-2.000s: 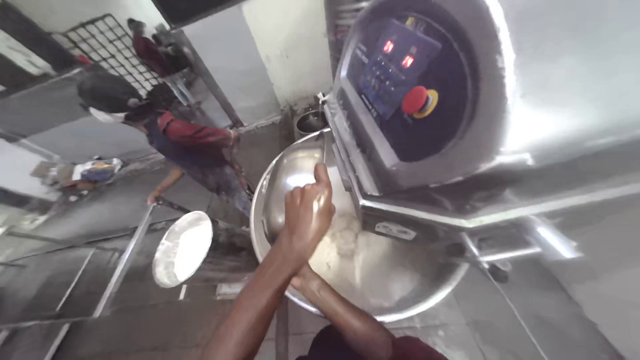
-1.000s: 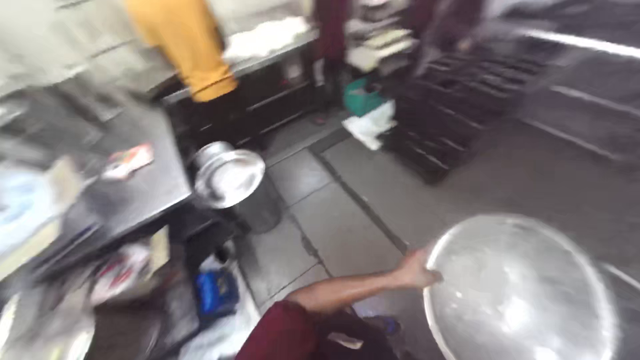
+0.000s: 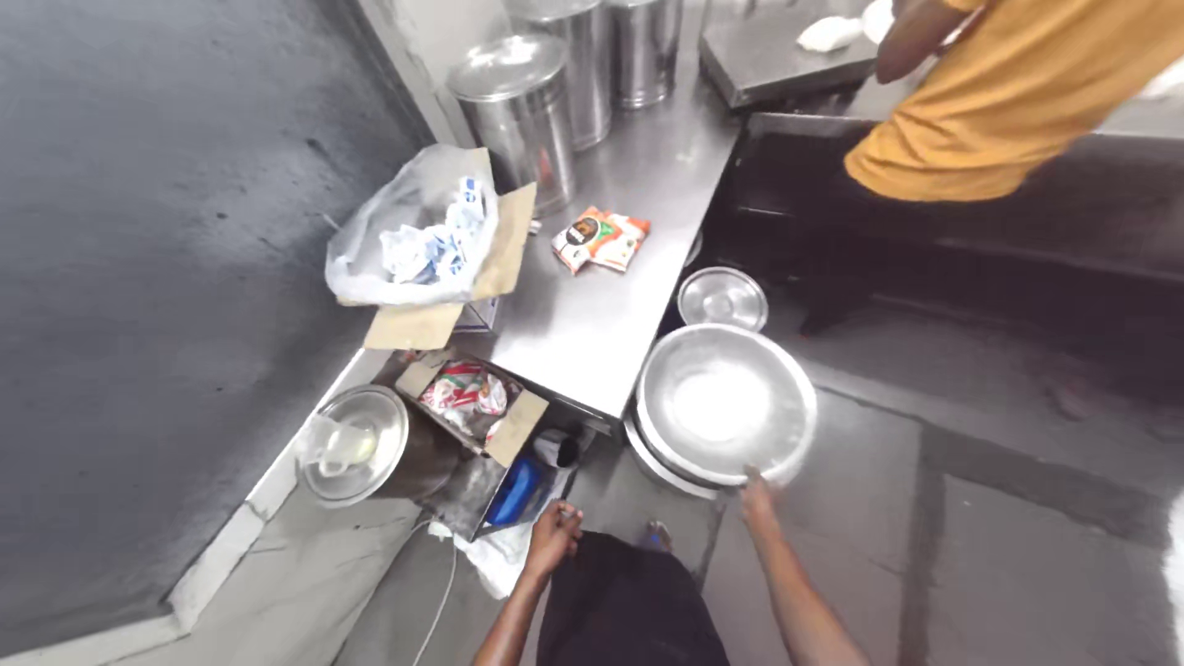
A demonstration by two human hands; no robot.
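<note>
My right hand (image 3: 758,492) grips the near rim of a wide, shallow metal bowl (image 3: 726,407), with the fingers over the edge. The bowl is over another round metal vessel (image 3: 661,470), whose rim shows at its lower left, beside the corner of a steel table. Whether the two touch I cannot tell. My left hand (image 3: 556,535) is at the lower middle, fingers loosely curled, and I see nothing held in it. A smaller round metal lid or dish (image 3: 723,300) lies just behind the bowl.
On the steel table (image 3: 592,342) stand lidded metal canisters (image 3: 523,120), orange-and-white packets (image 3: 601,240) and an open carton with a plastic bag (image 3: 416,236). A lidded drum (image 3: 359,446) and a carton of packets (image 3: 472,398) are at left. A person in orange (image 3: 999,111) stands at upper right.
The view has swung a lot, away from the machine's big bowl to the steel table. One second ago my right hand held the metal bowl over the floor; now the bowl is beside the table's corner.
</note>
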